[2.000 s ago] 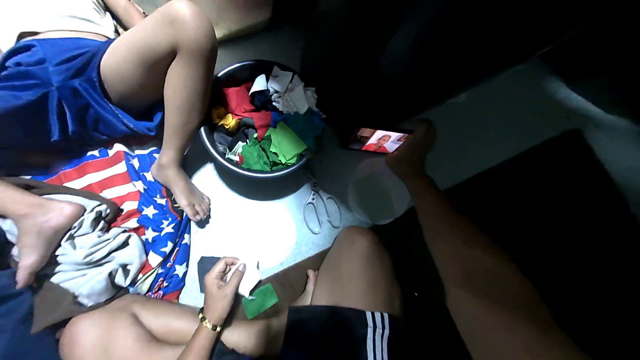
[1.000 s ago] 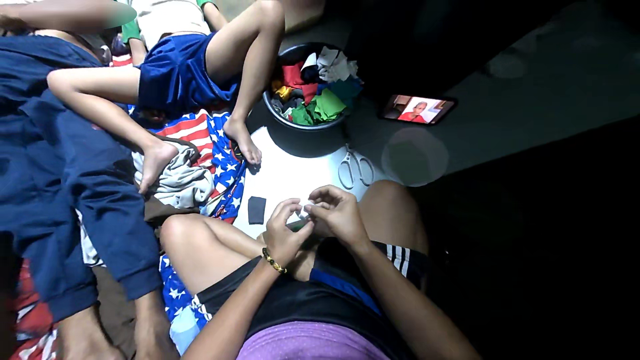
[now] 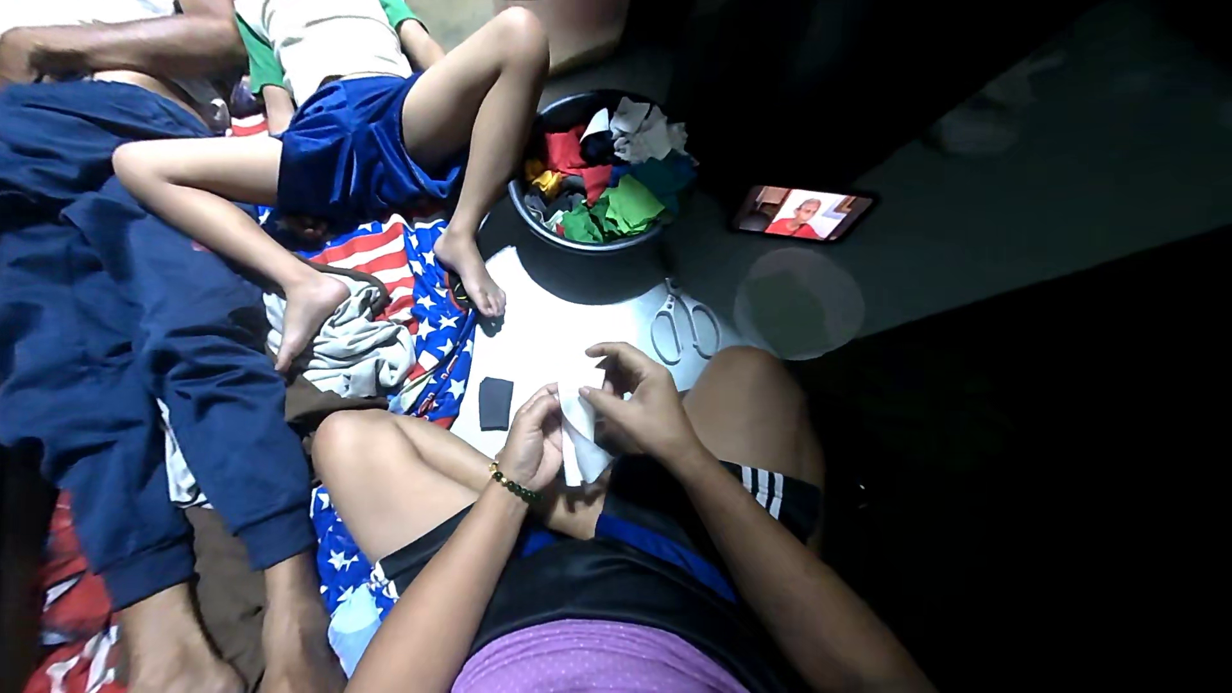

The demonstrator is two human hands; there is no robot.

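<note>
My left hand (image 3: 535, 438), with a beaded bracelet at its wrist, grips the left edge of a folded white cloth piece (image 3: 581, 443) above my lap. Thumb and fingers of my right hand (image 3: 637, 399) pinch the same piece near its upper right edge. A small dark grey cloth piece (image 3: 496, 403) lies flat on the brightly lit floor, left of my hands. Scissors with pale handles (image 3: 685, 327) rest beyond my right hand, their blades toward a round basin (image 3: 589, 246). Scraps of red, green, white, yellow and grey cloth (image 3: 630, 205) fill the basin.
A phone (image 3: 804, 214) with a lit screen lies right of the basin. Two people are at the left, one's bare foot (image 3: 472, 274) near the basin. Under them spreads a star-and-stripe patterned cloth (image 3: 443, 332), with a crumpled grey cloth (image 3: 361, 337) on it.
Two seconds ago my right hand held the phone; now the phone lies on the floor and both hands are on the white cloth. The green piece by my left hand is no longer seen there.
</note>
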